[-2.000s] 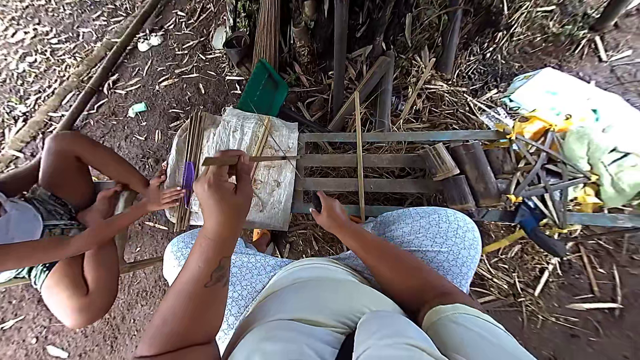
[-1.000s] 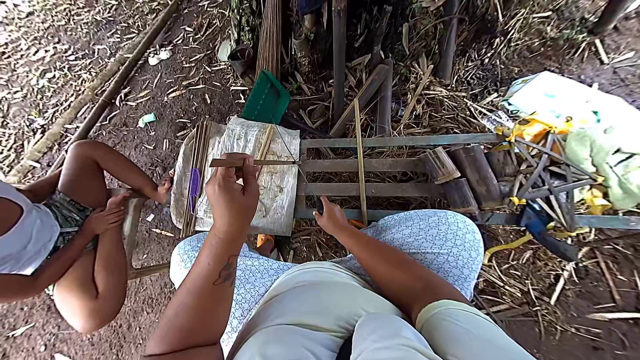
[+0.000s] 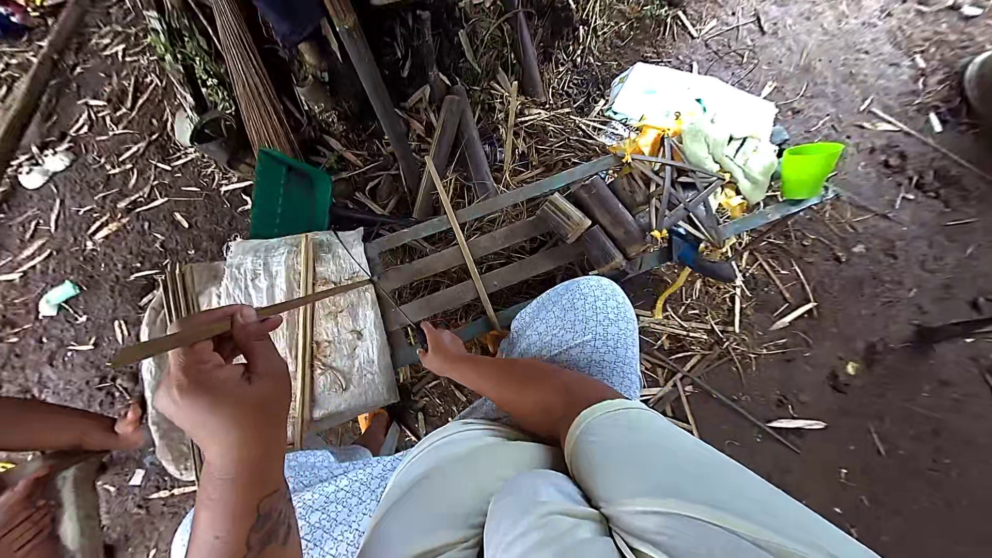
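My left hand (image 3: 229, 368) grips a flat bamboo strip (image 3: 182, 337), pinched between thumb and fingers; the strip's far end reaches right over a white woven sack (image 3: 349, 341). My right hand (image 3: 443, 349) is closed around the dark handle of a thin-bladed knife (image 3: 399, 310), whose blade slants up and left and crosses the strip near its end. Under the strip, narrow bamboo slats (image 3: 304, 395) lie on the sack. Right of the sack, one long bamboo slat (image 3: 457, 225) rests across the bench's rails.
The slatted bench (image 3: 496, 205) holds cut bamboo sections (image 3: 608, 213), a bundle of dark strips (image 3: 678, 194), cloth (image 3: 725, 147) and a green cup (image 3: 810, 170). A green dustpan (image 3: 291, 194) stands behind the sack. Another person's arm (image 3: 62, 424) is at the left edge.
The view has swung right, bringing the green cup into sight. The strip in my left hand now extends farther left past my fingers. The other person has shifted.
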